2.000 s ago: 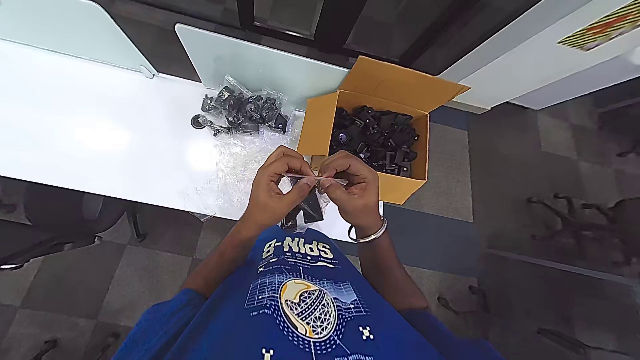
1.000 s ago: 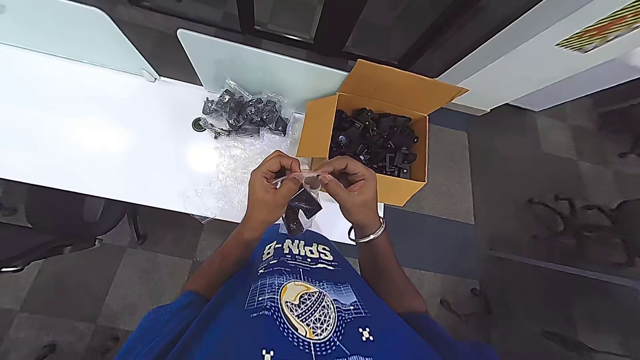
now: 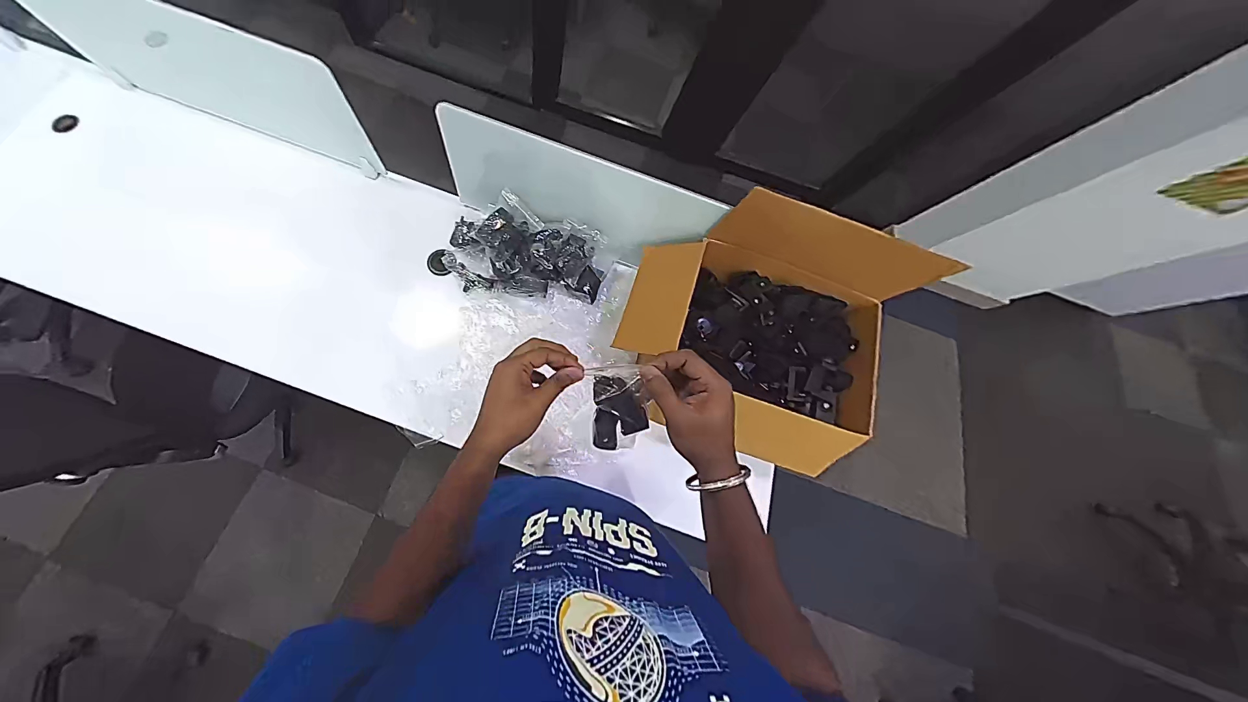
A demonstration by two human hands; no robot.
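Note:
Between my hands, over the desk's front edge, hangs a clear plastic bag (image 3: pixel 634 388) with black parts (image 3: pixel 618 411) inside. My left hand (image 3: pixel 520 395) pinches one end of the bag's top edge between thumb and finger. The other end is pinched by my right hand (image 3: pixel 692 405), which is beside the front left corner of a cardboard box (image 3: pixel 780 434). The top edge is stretched nearly straight between the two. What exactly the black parts are cannot be told.
Many black parts (image 3: pixel 770 331) fill the open box. Bagged black parts (image 3: pixel 526 249) lie piled by a frosted desk divider (image 3: pixel 585 185). Empty-looking clear bags (image 3: pixel 487 361) spread over the white desk (image 3: pixel 244 244). An office chair (image 3: pixel 107 409) stands at the left.
My hands have moved apart, drawing the bag's top edge out between them. The bag with the black parts now hangs farther from my shirt, over the desk edge.

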